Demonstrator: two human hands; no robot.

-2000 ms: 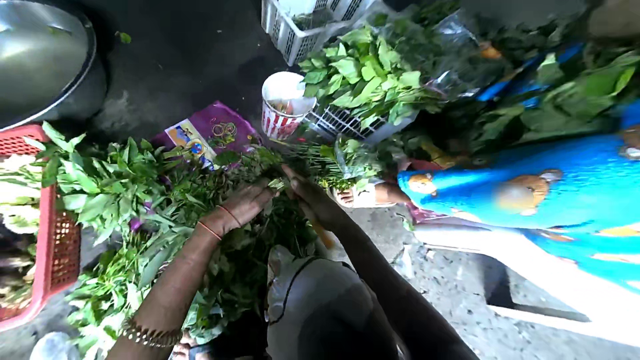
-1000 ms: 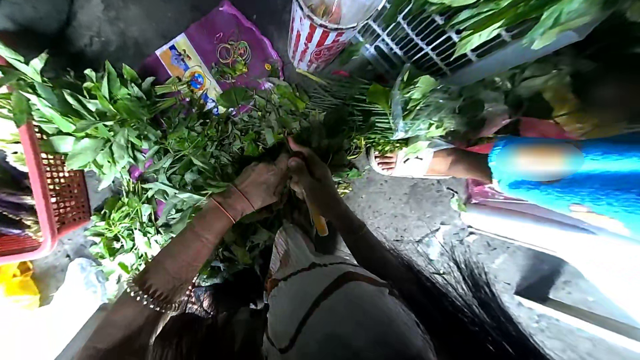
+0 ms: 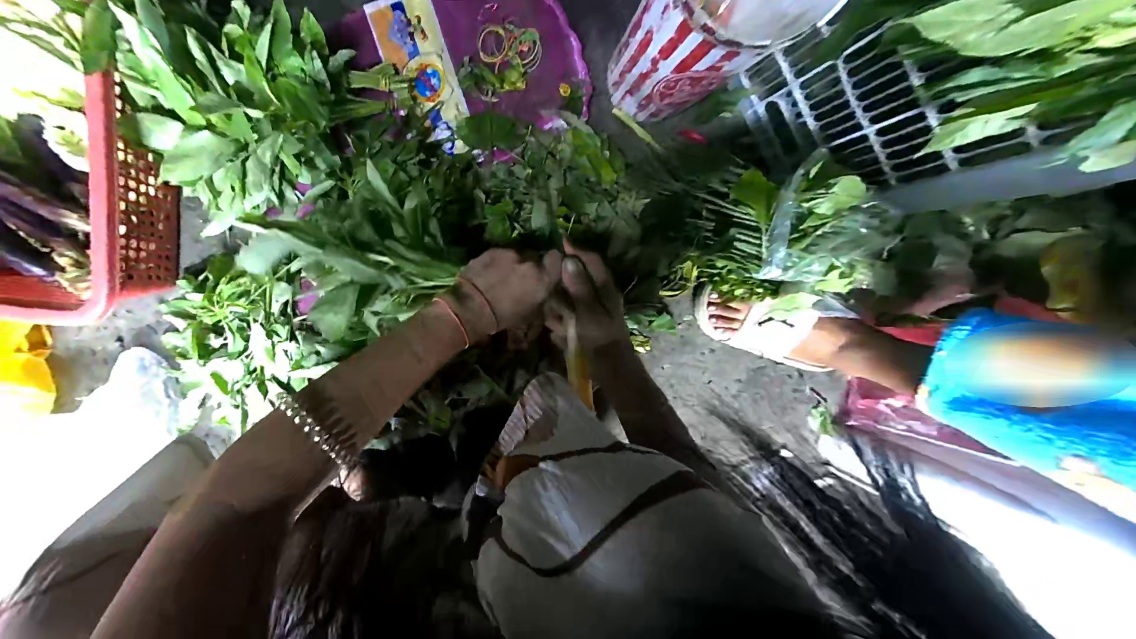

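My left hand (image 3: 510, 288), with orange bands and a beaded bracelet on its arm, is closed around the stems of a bunch of leafy greens (image 3: 373, 244) that fans out to the left. Against it, my right hand (image 3: 586, 297) grips a knife with a yellow handle (image 3: 579, 368); its blade is mostly lost among the hands and leaves. More loose greens (image 3: 568, 177) lie just beyond both hands. Rubber bands (image 3: 510, 49) rest on a purple tray (image 3: 555, 27), near a printed packet (image 3: 413, 62) with a small tied bunch beside it.
A red plastic basket (image 3: 105, 204) with eggplants (image 3: 40, 213) stands at left. Beyond the hands are a red-and-white striped bucket (image 3: 674, 53) and a plastic crate (image 3: 852, 106) under leaves. Another person's sandaled foot (image 3: 737, 318) and blue clothing (image 3: 1021, 390) are at right.
A leafy bunch now extends left from my left hand, above the forearm, where it did not stand out before. Both hands stay close together. The view has moved nearer to the greens.
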